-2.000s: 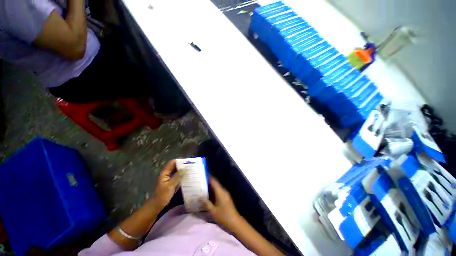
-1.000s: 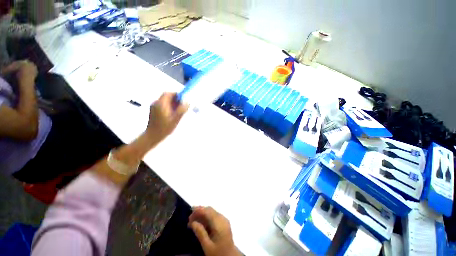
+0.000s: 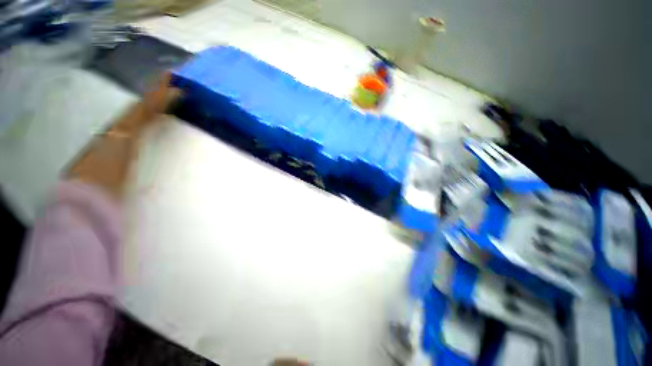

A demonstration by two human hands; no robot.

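Observation:
The view is blurred. My left hand (image 3: pixel 151 107) reaches to the far left end of the row of blue boxes (image 3: pixel 286 107), its fingers at the end box. Whether it grips that box cannot be told. The boxes stand side by side on the far part of the white bench (image 3: pixel 236 243). Only a small blurred bit of my right hand (image 3: pixel 289 362) shows at the bottom edge; its fingers cannot be made out.
A messy pile of blue and white cartons (image 3: pixel 543 243) lies at the right. Black coiled cables (image 3: pixel 565 146) lie behind it by the wall. An orange-yellow holder (image 3: pixel 370 91) stands behind the blue row. A dark flat area (image 3: pixel 136 61) is at the upper left.
My left hand has moved from above the bench to the far left end of the blue row. The view has shifted, and my right hand has mostly dropped out of the picture.

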